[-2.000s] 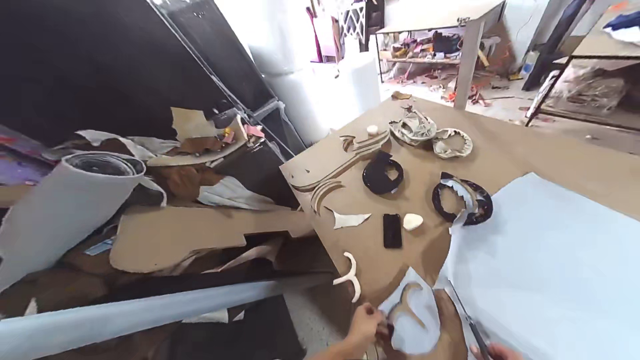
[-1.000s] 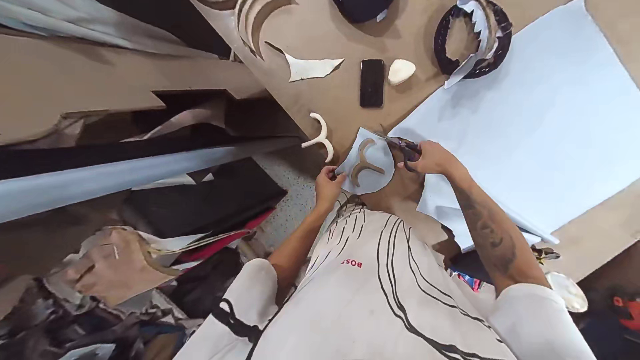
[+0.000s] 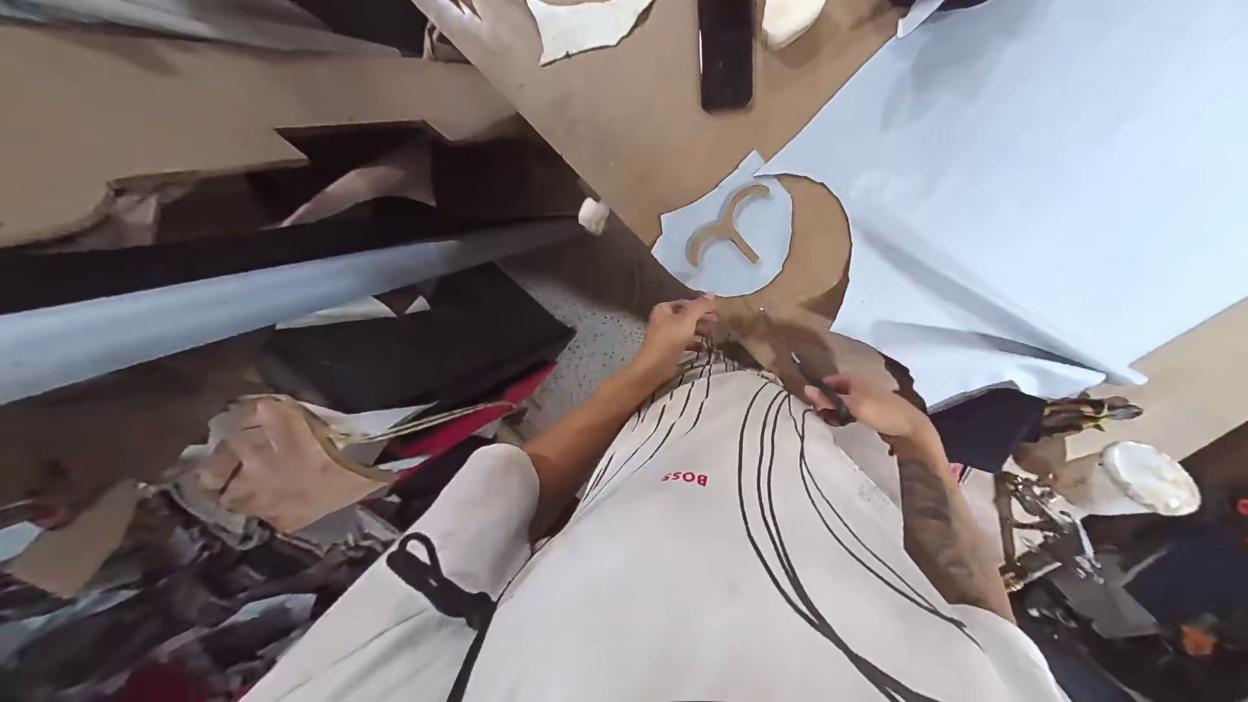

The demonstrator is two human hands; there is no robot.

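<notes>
My right hand (image 3: 868, 402) is closed around the handles of dark scissors (image 3: 817, 378), whose blades point up and left over the table edge. The fingertips of my left hand (image 3: 682, 327) are at the lower edge of a cut, roughly round piece of pale blue-white sheet (image 3: 770, 239); whether they pinch it cannot be told. On that piece lies a brown Y-shaped piece with a curved top (image 3: 726, 230). To its right a large pale sheet (image 3: 1033, 185) covers much of the table, with a rounded cut-out in its near left edge.
A dark phone (image 3: 726, 54) and a cream-coloured block (image 3: 790, 18) lie on the brown table (image 3: 604, 117), near a white scrap (image 3: 585, 27). A small white object (image 3: 593, 214) is at the table's left edge. Fabric scraps (image 3: 283, 468) fill the lower left; a white-lidded container (image 3: 1150, 478) is at right.
My right hand with the scissors has moved from the small pale piece down towards my body. The white Y-shaped piece seen earlier at the table's left edge no longer shows whole. The view has moved closer.
</notes>
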